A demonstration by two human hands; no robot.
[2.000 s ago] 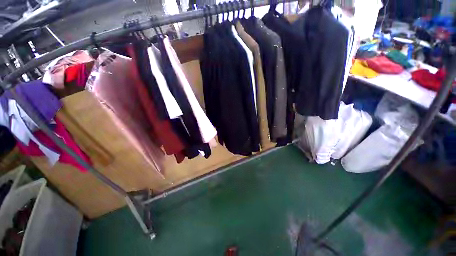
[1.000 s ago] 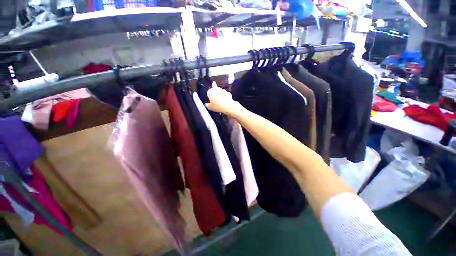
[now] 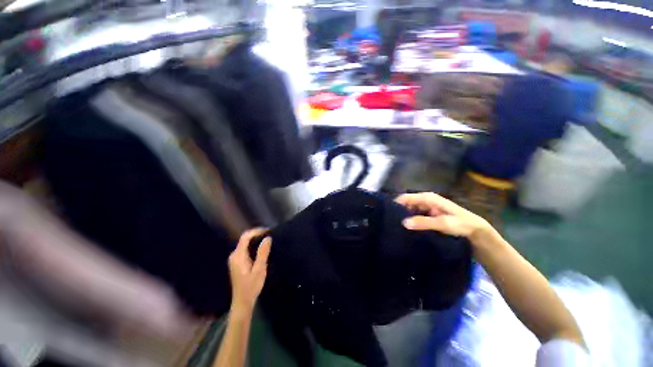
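A black garment (image 3: 351, 265) hangs upright on a black hanger (image 3: 347, 163) in front of me, with a neck label showing inside the collar. The hanger's hook is free of any rail that I can see. My left hand (image 3: 249, 269) grips the garment's shoulder at the left. My right hand (image 3: 440, 217) grips its other shoulder, with thumb and fingers on the cloth. The garment's lower part hangs down towards the floor.
Blurred garments (image 3: 122, 193) hang from a rail (image 3: 107, 61) at the left. A table (image 3: 401, 119) with red cloth stands behind. A person in dark blue (image 3: 528, 122) is on a yellow stool (image 3: 490, 185). Clear bags (image 3: 566, 315) lie on a blue crate (image 3: 445, 333) at lower right.
The view has swung right, away from the rail. One arm was reaching to the hangers on the rail; now both hands hold a black garment off the rail.
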